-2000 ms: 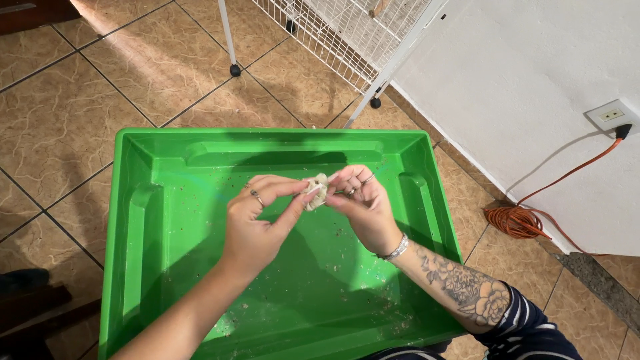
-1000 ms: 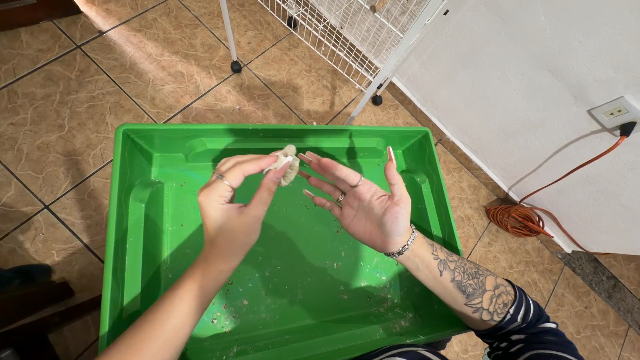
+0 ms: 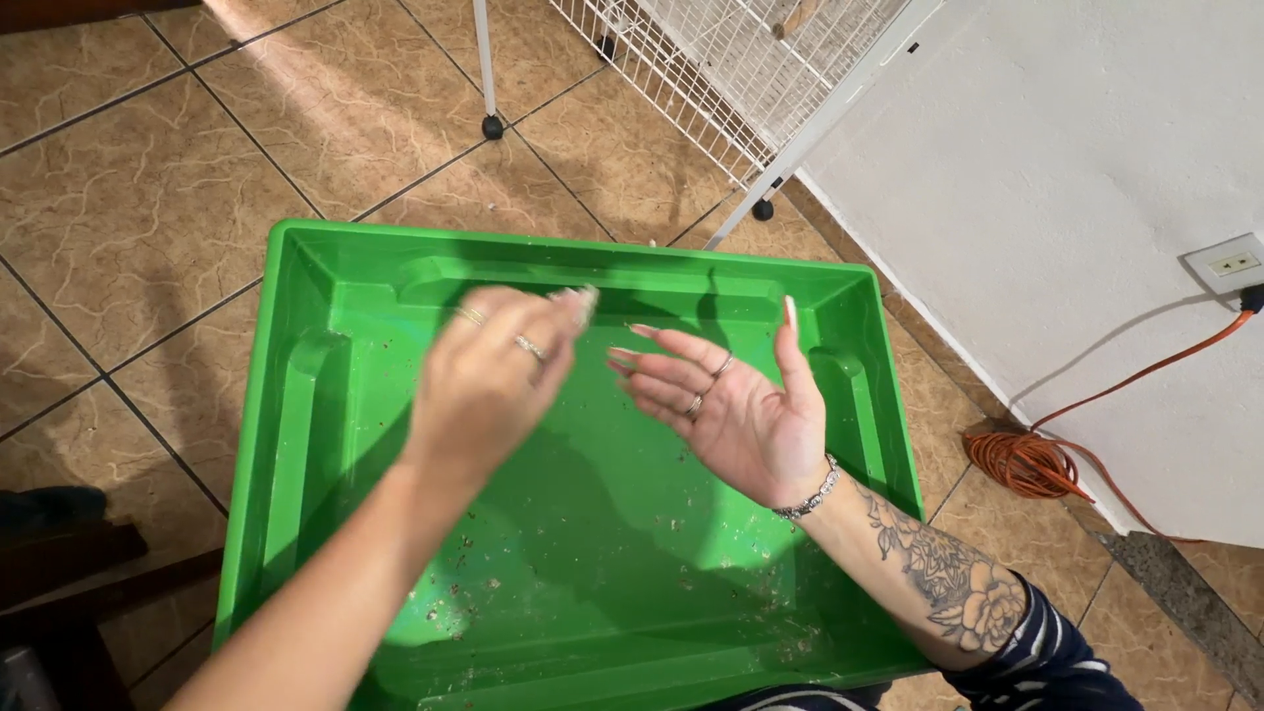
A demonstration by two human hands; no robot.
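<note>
A green plastic tray [image 3: 592,612] with raised walls and scattered crumbs or debris on its floor lies below my hands. Over its left half, my left hand [image 3: 494,365] is blurred, back of the hand up, fingers bunched together. A small pale blurred bit shows at its fingertips; whether that is nails or the pale crumbly piece is unclear. To the right, my right hand [image 3: 731,405] is held palm up with spread fingers and nothing in it. The two hands are apart.
Beyond the tray stands a white wire cage [image 3: 691,89] on a wheeled stand. At the right, a coiled orange cord [image 3: 1022,462] lies on the tiled floor by the white wall, plugged into a wall outlet [image 3: 1229,265]. Dark wooden furniture parts [image 3: 109,592] show at the lower left.
Two seconds ago both hands held a pale crumbly piece between them; then my right hand let go and opened. My left hand has since turned its back upward.
</note>
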